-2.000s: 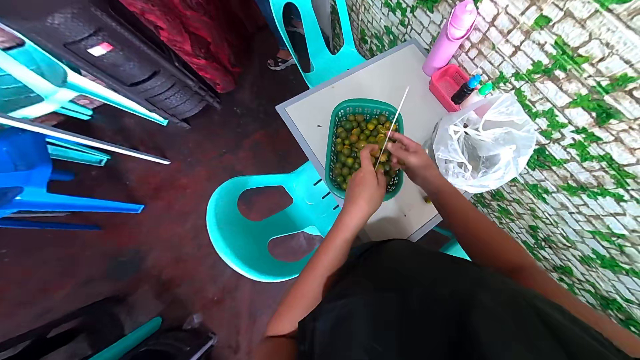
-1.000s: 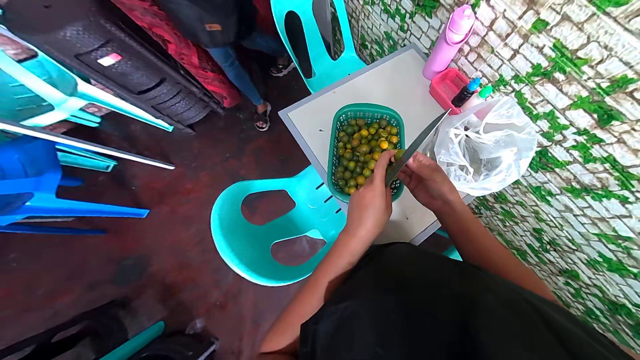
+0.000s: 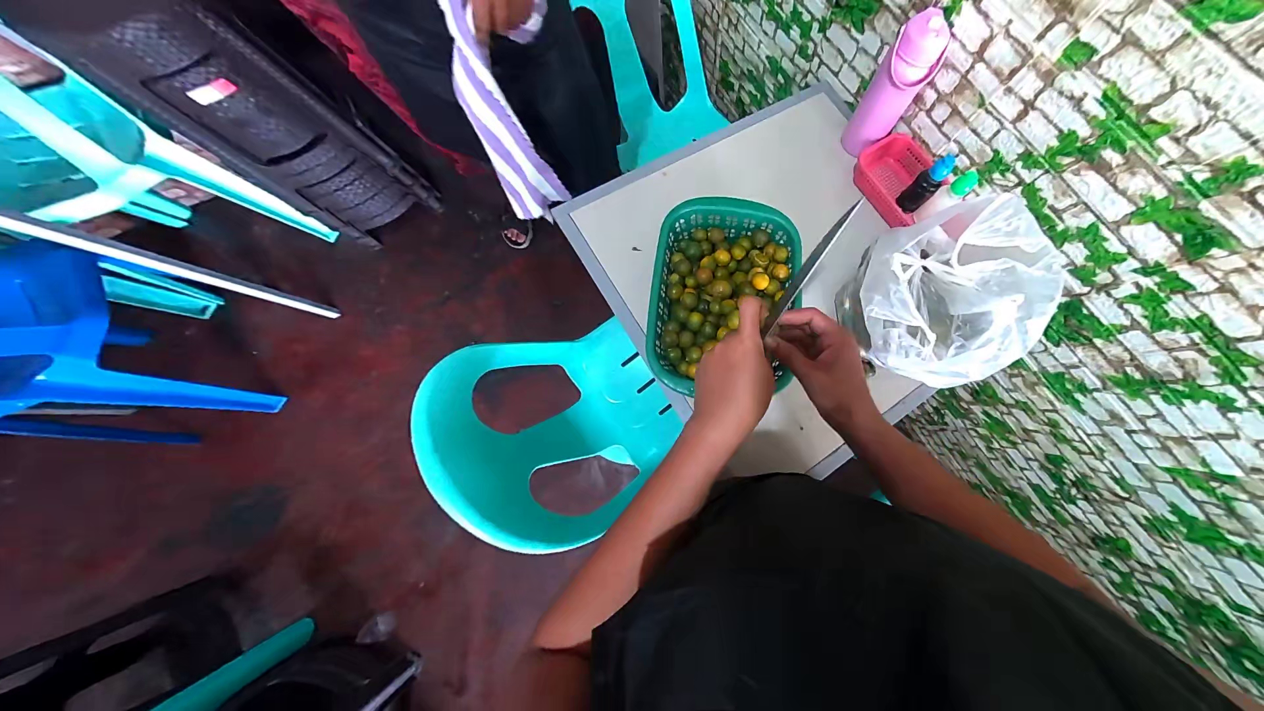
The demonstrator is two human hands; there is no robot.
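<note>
A green plastic basket [image 3: 660, 296] of small green and yellow citrus fruits [image 3: 713, 286] rests on the white table. Over its right side, my left hand [image 3: 736, 380] is closed around the base of a knife [image 3: 812, 265], whose blade slants up and right; the handle is hidden. My right hand [image 3: 825, 363] is close beside it, fingers curled near the blade's base. Whether a fruit is between those fingers cannot be seen. Right of the hands, a clear plastic bag [image 3: 963, 296] lines a container.
At the table's [image 3: 617, 212] back right stand a pink bottle [image 3: 897, 84], a red plastic basket [image 3: 889, 168] and two small capped bottles. A turquoise chair [image 3: 454, 444] touches the left side. Another person [image 3: 553, 89] with a striped cloth stands beyond the table. A brick-patterned wall borders the right.
The other person has come nearer the table's far left corner, and a striped cloth now shows. The knife has changed its slant since the earliest frame, leaning further right. Both hands stay by the basket.
</note>
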